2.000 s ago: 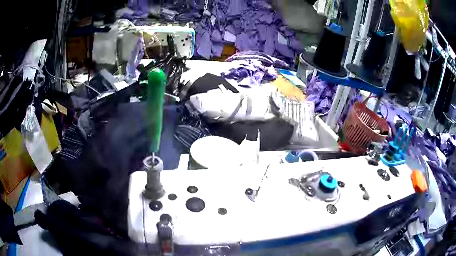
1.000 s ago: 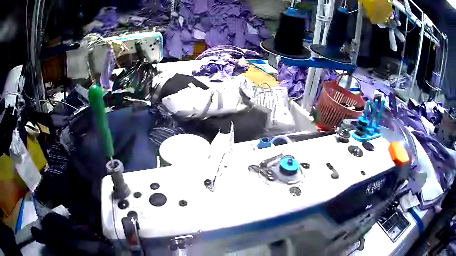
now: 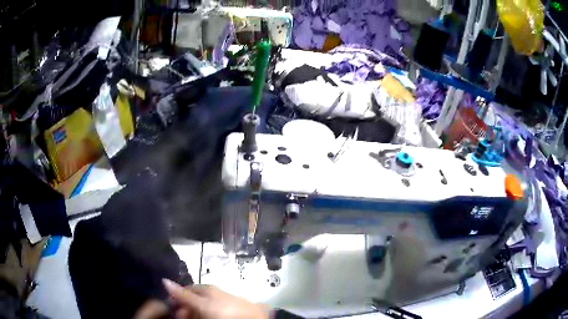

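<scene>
A large black cloth [image 3: 124,249] lies left of the white sewing machine head [image 3: 336,168] and hangs over the table's front left part. My right hand [image 3: 218,303] is blurred at the bottom edge, its fingertips at the cloth's lower right edge, seemingly pinching it. A small blurred patch of skin beside it may be my left hand [image 3: 151,309], mostly cut off; its grip cannot be told. The presser foot area [image 3: 246,258] shows no cloth clearly under it. Dark thread snips [image 3: 392,309] lie on the bed at the right.
A green-handled screwdriver [image 3: 260,75] stands on the head's left end. Navy cloth [image 3: 233,109] is piled behind. A yellow packet [image 3: 75,143] lies left. A red basket [image 3: 467,129] and purple cloth heaps [image 3: 349,25] are behind. A blue thread stand [image 3: 458,84] is at upper right.
The view has tilted down and turned left, so the machine bed, needle area and snips now show. My right hand has come into view at the bottom, and the black cloth is further forward.
</scene>
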